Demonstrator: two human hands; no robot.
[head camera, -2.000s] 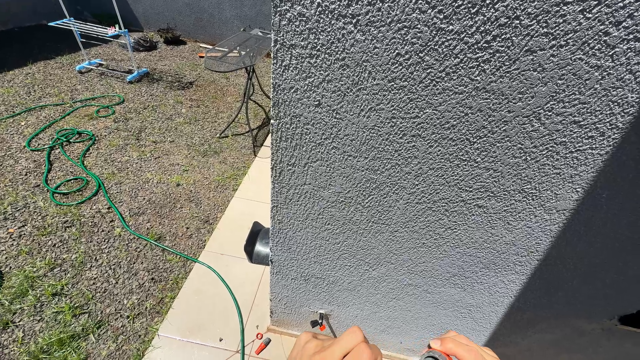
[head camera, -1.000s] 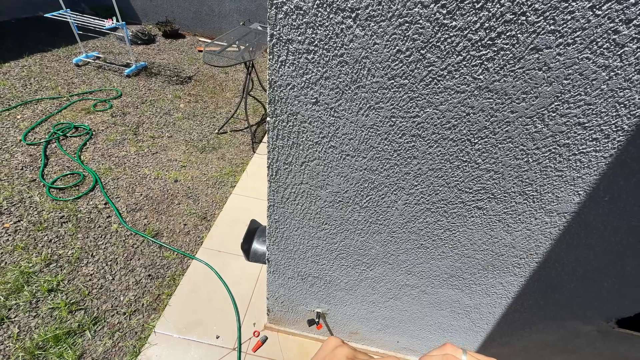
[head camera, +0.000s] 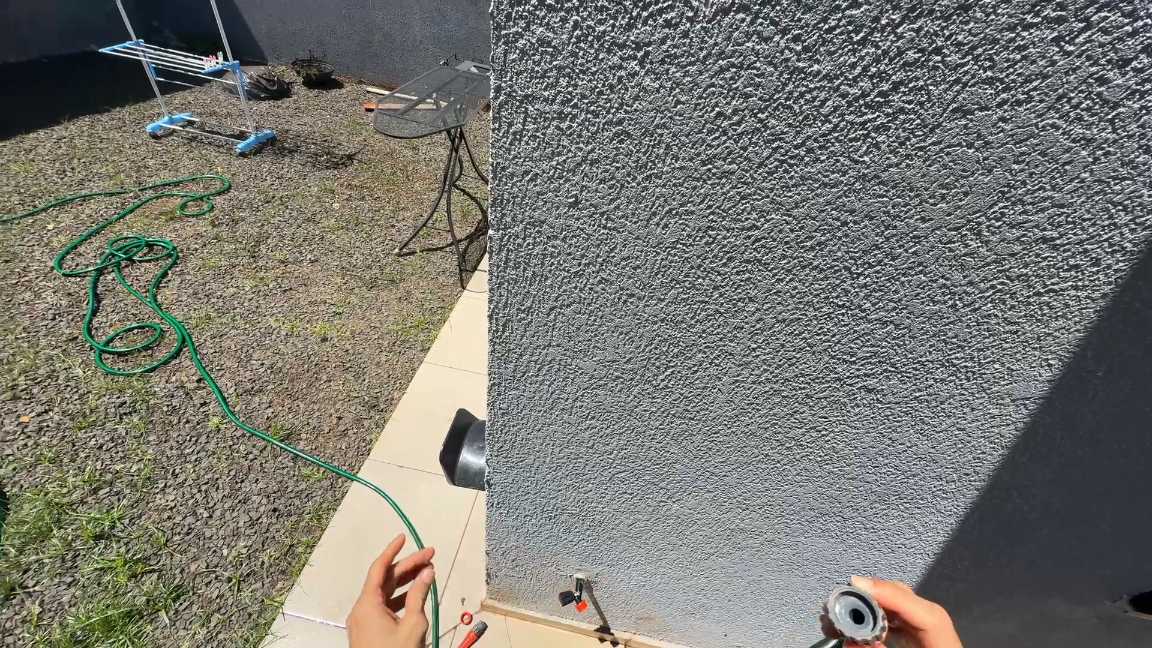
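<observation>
My left hand (head camera: 392, 601) is at the lower middle left, fingers apart and holding nothing, beside the green garden hose (head camera: 387, 499). My right hand (head camera: 911, 617), at the lower right, grips a grey ribbed round fitting (head camera: 854, 615) with a hole in its centre. An outdoor tap (head camera: 574, 595) with a red part comes out low on the textured grey wall. Between my left hand and the wall, an orange and grey hose connector (head camera: 472, 634) and a small red ring (head camera: 466, 618) lie on the tiles.
A dark pipe end (head camera: 470, 454) sticks out past the corner of the grey wall (head camera: 765, 315). Beyond the tiled strip (head camera: 423, 409), loops of hose lie on gravel. A mesh metal table (head camera: 423, 108) and a clothes drying rack (head camera: 180, 63) stand farther back.
My left hand has moved left, away from my right hand, to beside the hose. The round fitting in my right hand now shows its open face.
</observation>
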